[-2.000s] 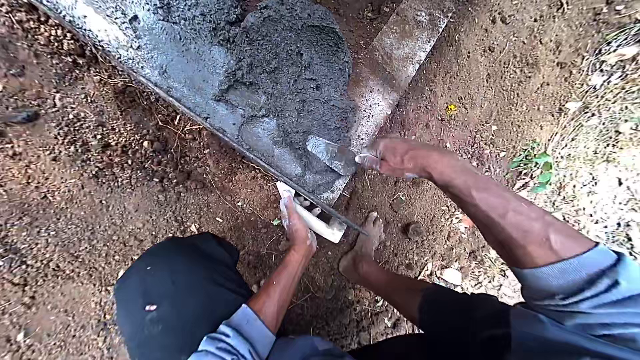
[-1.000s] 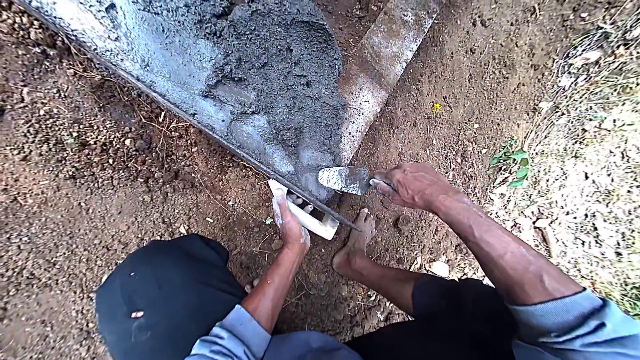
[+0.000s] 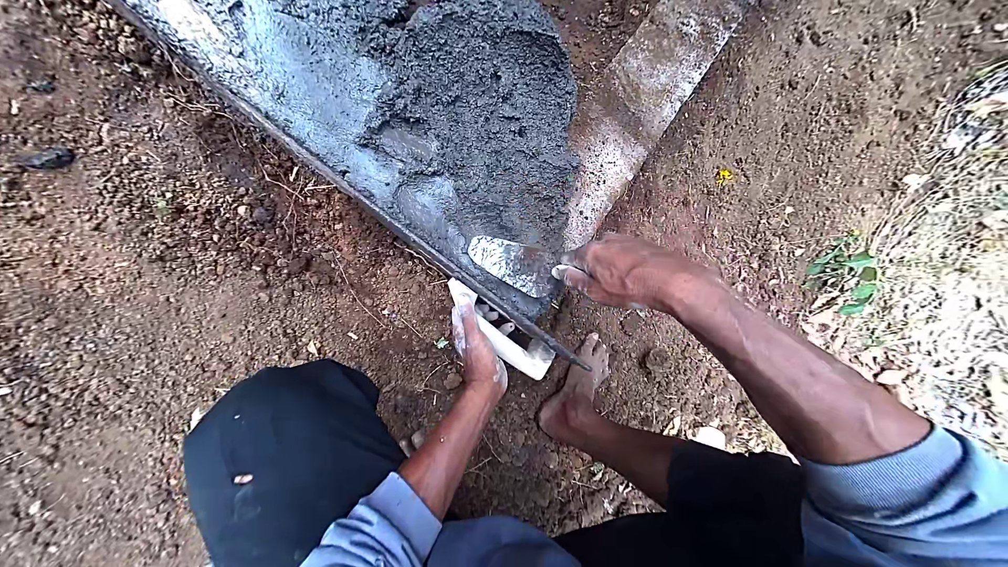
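Wet grey mortar lies in a slab that narrows to a corner, bordered on its left by a thin dark edging strip. My right hand grips a trowel, its handle hidden in the fist. The mortar-smeared trowel blade lies over the mortar near the corner, pointing left. Just outside the strip, my left hand is closed around a white float-like tool with an open middle, its long side roughly along the strip. Some fingers show through the opening.
A flat concrete strip borders the mortar on the right. My bare foot stands on the soil close to the corner, near the strip's end. Reddish gravelly soil surrounds the slab. A small green plant and dry grass are at the right.
The trowel blade has shifted slightly over the corner, and its angle differs from the earlier frames. My left hand keeps the white tool beside the edging strip.
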